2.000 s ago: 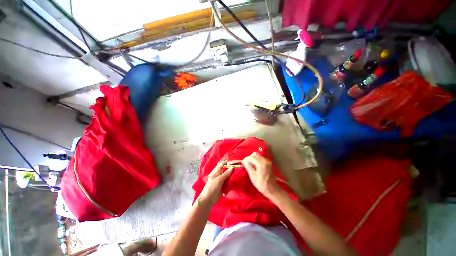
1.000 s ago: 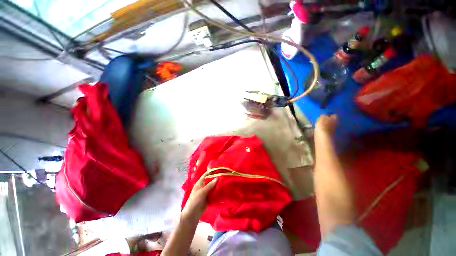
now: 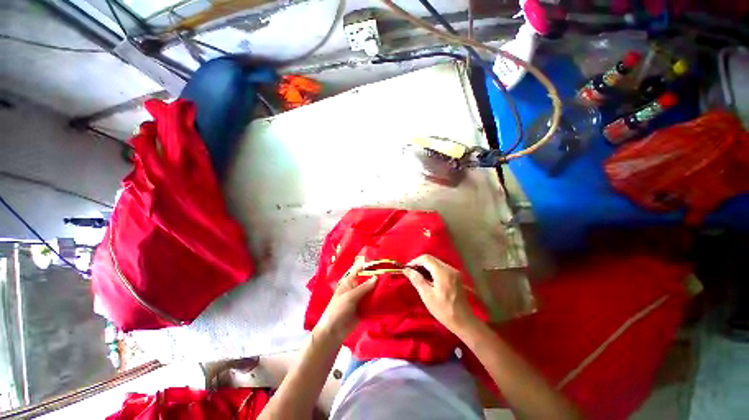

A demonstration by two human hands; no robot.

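Note:
A red vest (image 3: 386, 316) lies bunched on the off-white ironing pad (image 3: 283, 176), at its near edge against my body. Its yellow-gold zipper (image 3: 382, 266) shows between my hands. My left hand (image 3: 351, 297) holds the zipper's left part with thumb and fingers. My right hand (image 3: 435, 287) pinches the zipper's right part; something small and dark shows at its fingertips, too small to tell. The steam iron (image 3: 443, 157), with a pale yellow handle, stands on the pad beyond the vest.
Red vests (image 3: 168, 221) are heaped at left over a dark blue bolster (image 3: 218, 102). More red vests (image 3: 608, 328) lie lower right. A blue surface (image 3: 567, 193) holds a spray bottle (image 3: 517, 56), sauce-like bottles and an orange-red bag (image 3: 682, 164). The steam hose (image 3: 556, 98) loops to the iron.
My right hand was away over the blue surface's near edge a second ago; it is back at the zipper beside my left hand. The view has shifted, showing red cloth at the lower left.

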